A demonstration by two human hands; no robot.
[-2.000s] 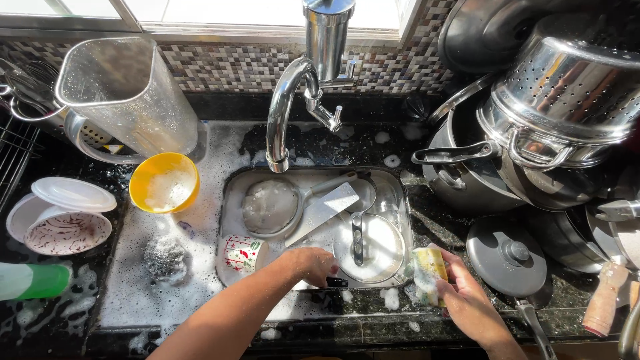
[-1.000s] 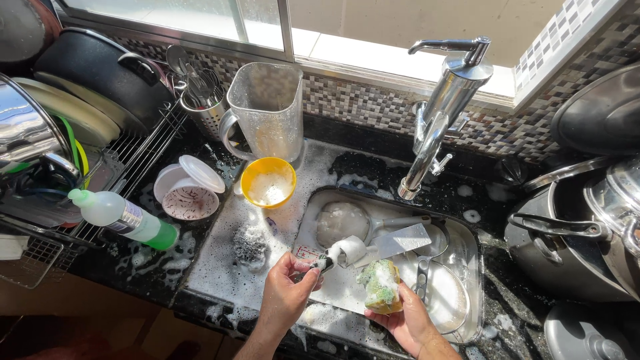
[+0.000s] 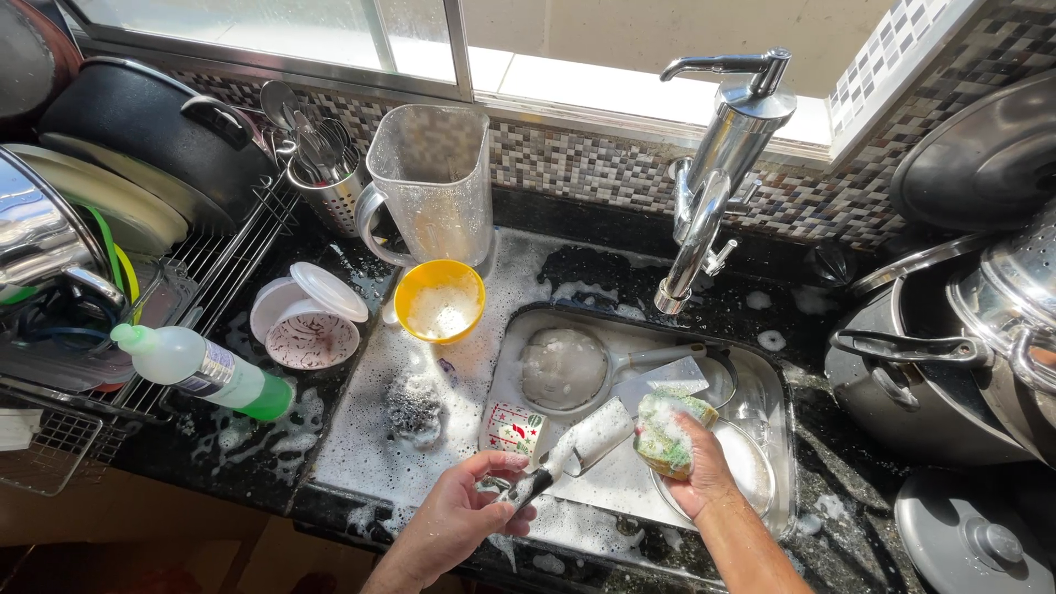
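My left hand [image 3: 474, 507] grips the black handle of a foam-covered utensil [image 3: 590, 433], whose soapy end points up and right over the sink; foam hides its exact kind. Close to that end, my right hand [image 3: 701, 470] holds a sudsy green and yellow sponge [image 3: 667, 433]. In the steel sink [image 3: 784, 412] lie a round strainer [image 3: 565, 369] with a pale handle, a flat metal blade [image 3: 660, 381], a round lid [image 3: 742, 462] partly behind my right hand, and a white cup with red marks [image 3: 513, 429]. A foamy scouring pad [image 3: 415, 410] rests left of the sink.
A yellow bowl [image 3: 440, 301] and clear pitcher [image 3: 429, 186] stand behind the foam. White plastic tubs [image 3: 309, 330], a green soap bottle [image 3: 206, 371] and a loaded dish rack [image 3: 239, 239] are left. The faucet [image 3: 701, 223] overhangs the sink; pots [image 3: 907, 396] crowd the right.
My left hand has come up from the sink, where it was two seconds ago, and now holds the foamy utensil. The sponge has moved from the sink's right edge to beside it. The view has swung left.
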